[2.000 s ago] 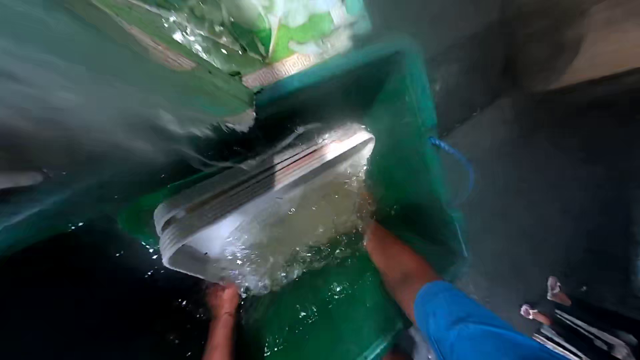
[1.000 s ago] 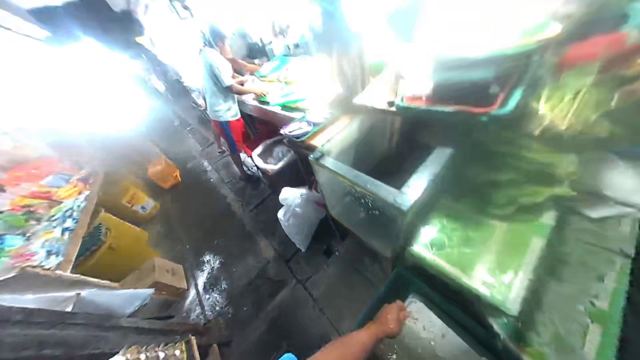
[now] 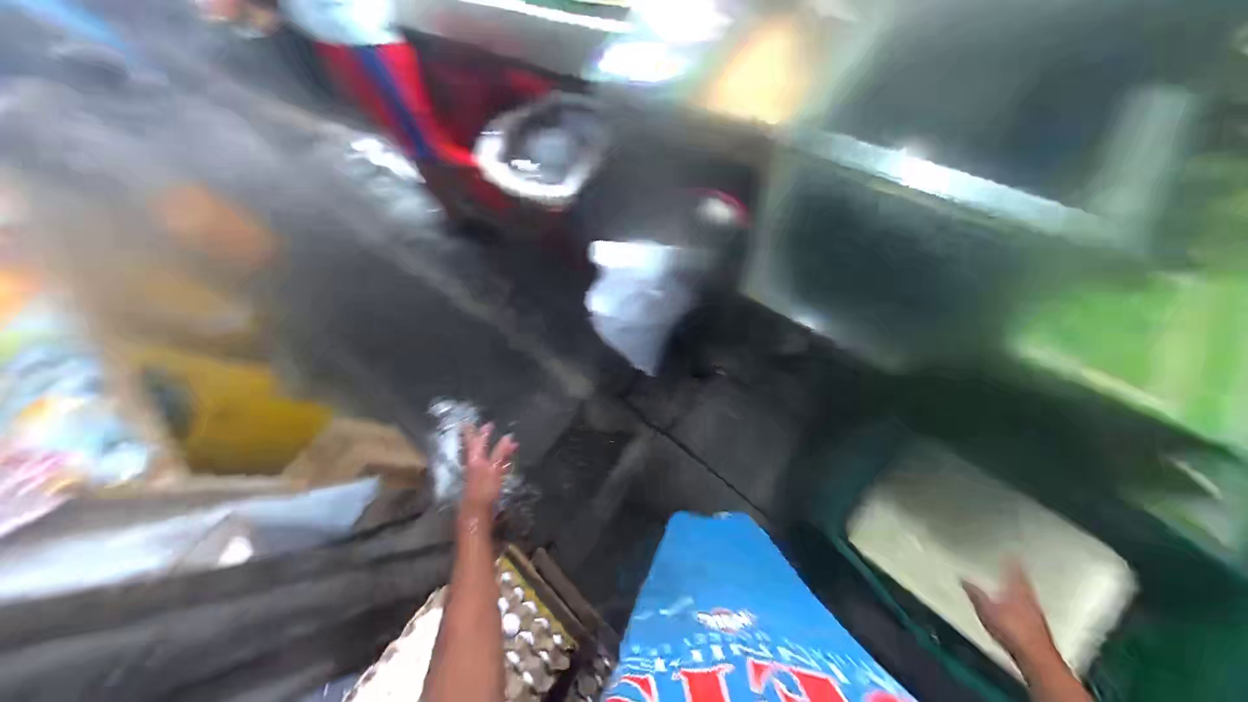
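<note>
My left hand [image 3: 485, 466] is raised at the lower centre-left with its fingers spread, holding nothing, above the wet floor and a stack of egg trays [image 3: 526, 624]. At the lower right my right hand [image 3: 1014, 609] is over a pale rectangular container [image 3: 990, 546], its fingers apart; whether it touches the container cannot be told. The container sits in a dark green plastic tub [image 3: 877, 575]. Between my arms is the front of my blue printed shirt [image 3: 721, 595]. The view is blurred.
A white plastic bag [image 3: 639, 297] stands on the dark wet floor, near a round-rimmed bin [image 3: 541, 151]. A person in red shorts [image 3: 380, 93] is at the upper left. A large metal-edged box [image 3: 868, 234] stands at the right, a yellow container [image 3: 234, 414] at the left.
Two seconds ago both hands were at a stack of pale containers in splashing water in the green tub. My left hand is now away from it, raised and spread. The view has swung strongly.
</note>
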